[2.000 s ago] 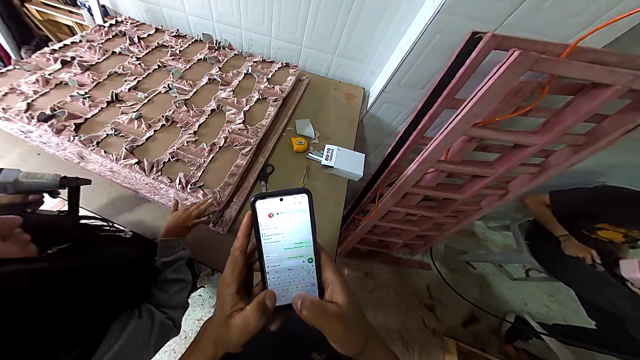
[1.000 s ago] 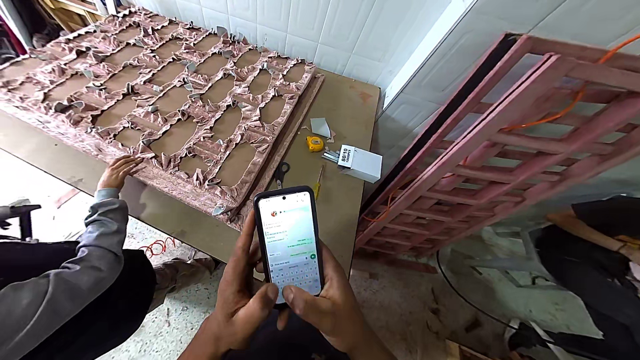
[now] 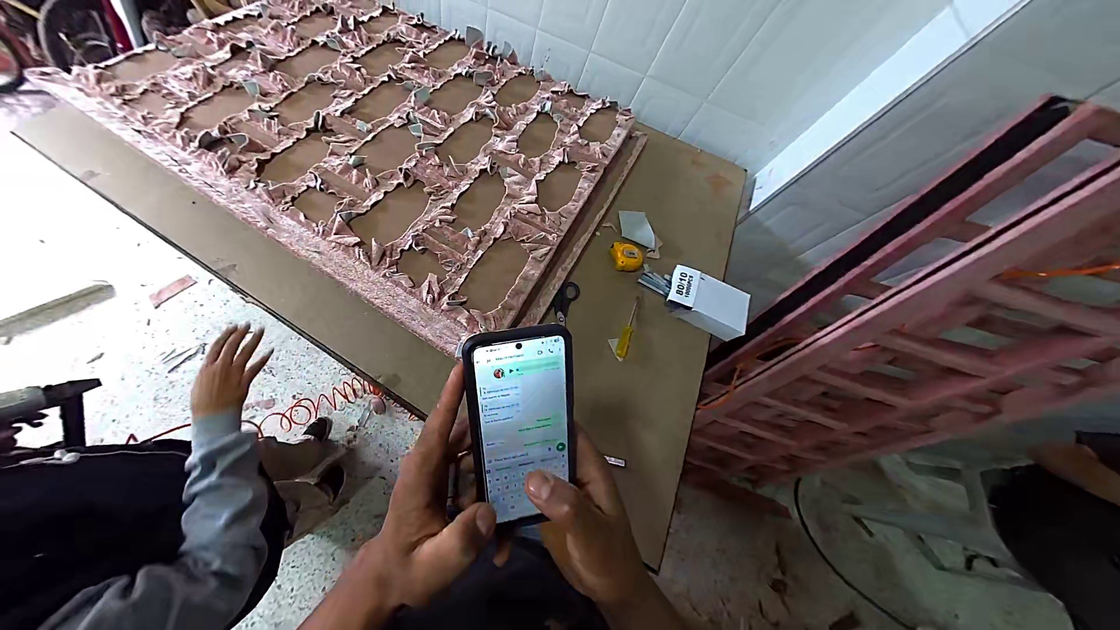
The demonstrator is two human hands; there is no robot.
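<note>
A smartphone (image 3: 523,429) in a dark case is held upright between my two hands, its lit screen showing a chat and a keyboard. My left hand (image 3: 433,499) grips its left edge, the thumb near the lower corner. Around the right edge is my right hand (image 3: 586,525), with its thumb over the keyboard. Past the phone, scissors (image 3: 567,297) lie beside a lattice frame covered in gathered pink fabric (image 3: 385,201). A yellow-handled screwdriver (image 3: 626,337), a yellow tape measure (image 3: 626,255) and a white staple box (image 3: 710,302) rest on the brown tabletop (image 3: 647,411).
At left, a person's hand (image 3: 229,372) in a grey sleeve is beside the table, above a coiled red air hose (image 3: 324,407). Pink lattice frames (image 3: 875,350) lean against the tiled wall at right. Another person sits at the far right, partly in view.
The other person's hand at left has come off the fabric-covered frame and is now beside the table edge. Both my hands still hold the phone.
</note>
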